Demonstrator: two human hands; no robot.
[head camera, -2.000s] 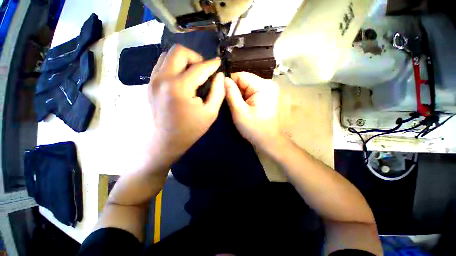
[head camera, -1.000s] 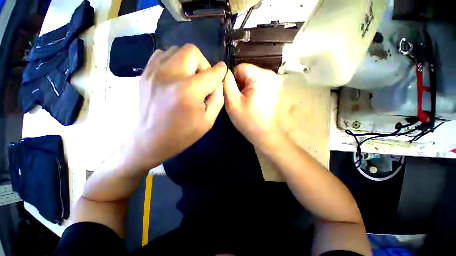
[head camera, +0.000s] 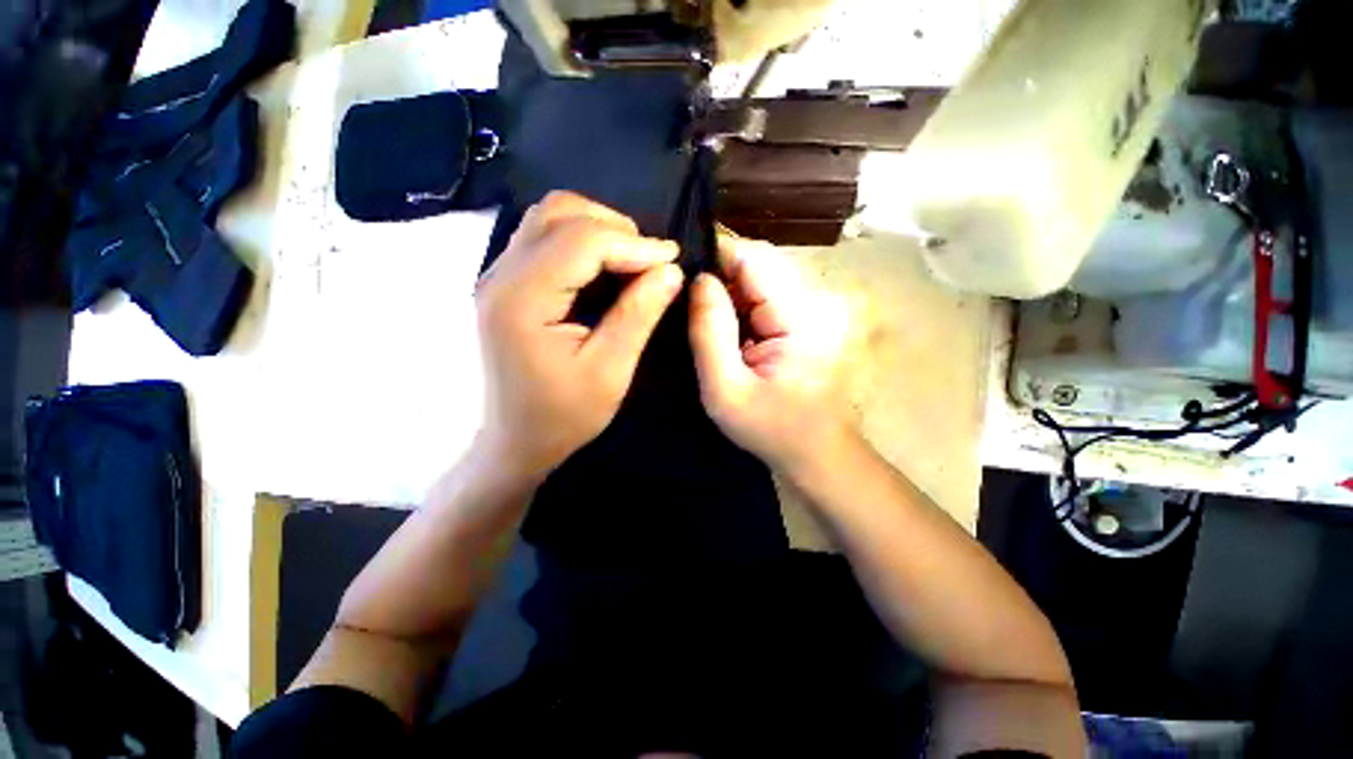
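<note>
A large black body panel (head camera: 594, 148) lies left of the presser foot (head camera: 712, 126) and hangs down over the table edge toward my lap. My left hand (head camera: 571, 334) pinches the black seam edge (head camera: 695, 223) between thumb and fingertips, a little below the presser foot. My right hand (head camera: 772, 349) pinches the same edge from the right side, its thumb close to the left fingertips. The seam edge runs up from my fingers to the foot. The needle itself cannot be made out.
The white sewing machine (head camera: 1024, 163) stands at the right, with a brown bed (head camera: 794, 186), a red-handled tool (head camera: 1272, 319) and black wires. Black zippered strips (head camera: 163, 193), a small pouch (head camera: 401, 156) and a larger black pouch (head camera: 119, 504) lie at the left.
Both hands have drawn down from the presser foot, and more of the seam edge shows between them and the foot. A metal ring now shows beside the small pouch. The view has shifted slightly.
</note>
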